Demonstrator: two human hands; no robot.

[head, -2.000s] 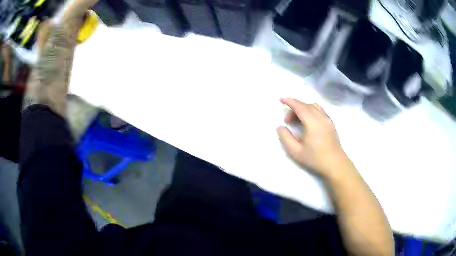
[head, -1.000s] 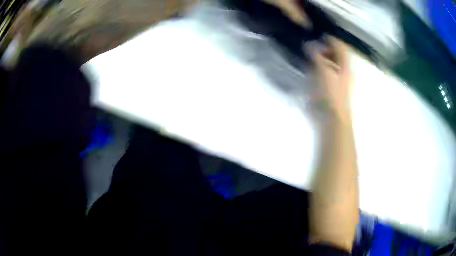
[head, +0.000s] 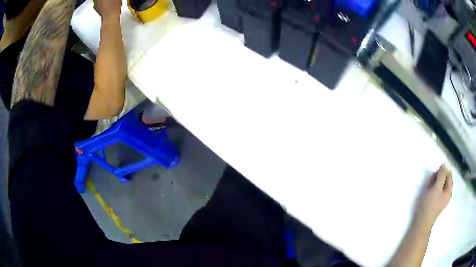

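Observation:
Several black box-shaped units [head: 331, 62] stand in a row at the back of the white-covered bench [head: 292, 125], above the middle of the picture. My right hand [head: 439, 192] rests low over the bench at the far right, away from the units. Its fingers are loosely curled and a little apart, with nothing seen in them. My left forearm reaches up the left side, and the top edge cuts it off before the hand.
A neighbouring person's bare forearm [head: 110, 68] lies beside my left arm, near a yellow tape roll [head: 149, 9]. A blue stool [head: 128, 143] stands below the bench. A dark rail [head: 417, 112], a flat black panel [head: 432, 61] and a grey meter [head: 466, 49] are at the right.
The view has shifted and sharpened. My right hand has moved from the dark units at the back to the far right of the bench. The units now stand without my hand on them.

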